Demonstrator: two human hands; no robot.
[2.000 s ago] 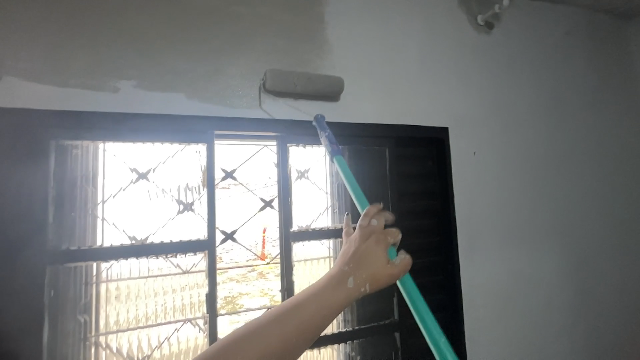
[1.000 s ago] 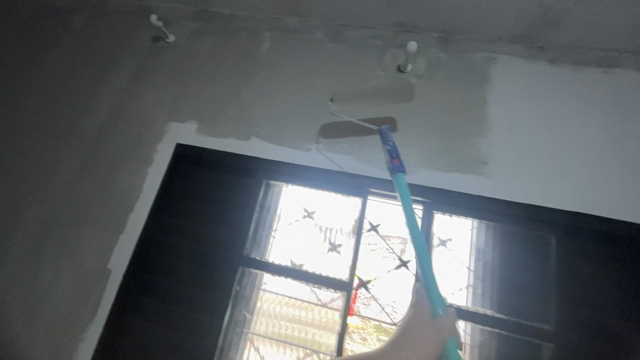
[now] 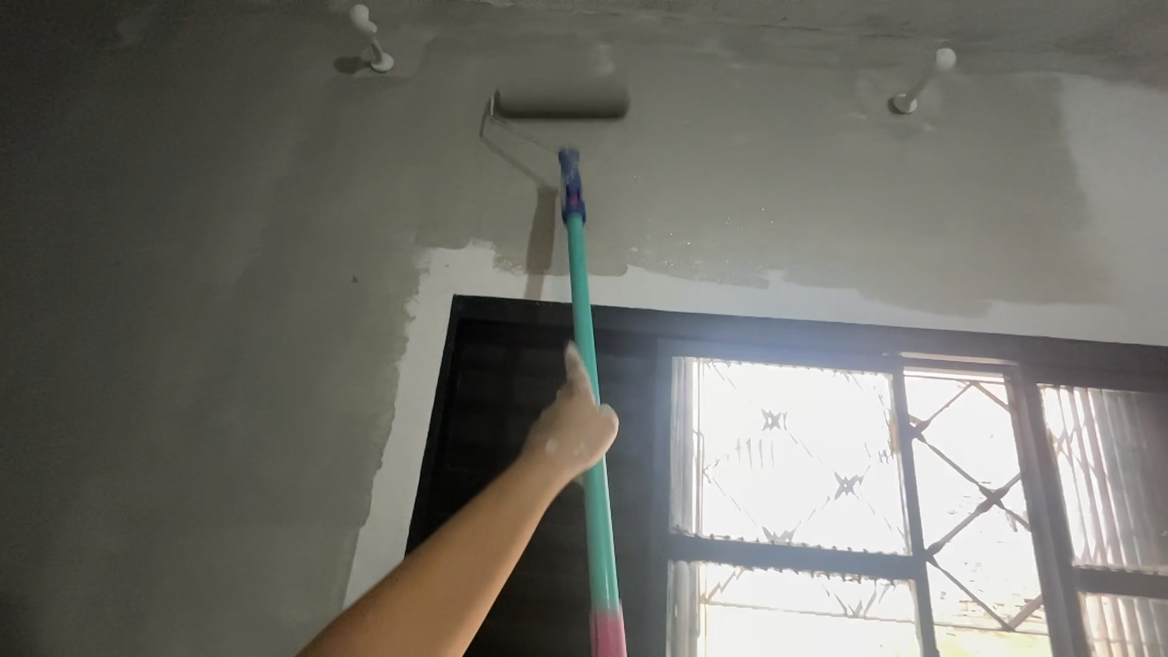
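Observation:
My left hand (image 3: 573, 424) is closed around the green extension pole (image 3: 581, 301), with one finger pointing up along it and pale paint specks on the skin. The pole runs nearly upright, with a pink section (image 3: 608, 631) at the bottom edge. At its top is the blue handle (image 3: 571, 182) of a paint roller. The roller's grey sleeve (image 3: 563, 102) lies level at the upper wall, above the window. Grey paint (image 3: 776, 201) covers much of the wall, and a paler band (image 3: 812, 297) borders the window frame. My right hand is out of view.
A dark metal window frame (image 3: 794, 326) with patterned bars and bright glass fills the lower right. Two white curtain-rod brackets (image 3: 380, 60) (image 3: 903, 102) stick out from the wall near the ceiling (image 3: 1049, 32).
The view has swung up and left. The roller, earlier just above the window frame, is now higher, near the left bracket. My hand stays on the pole.

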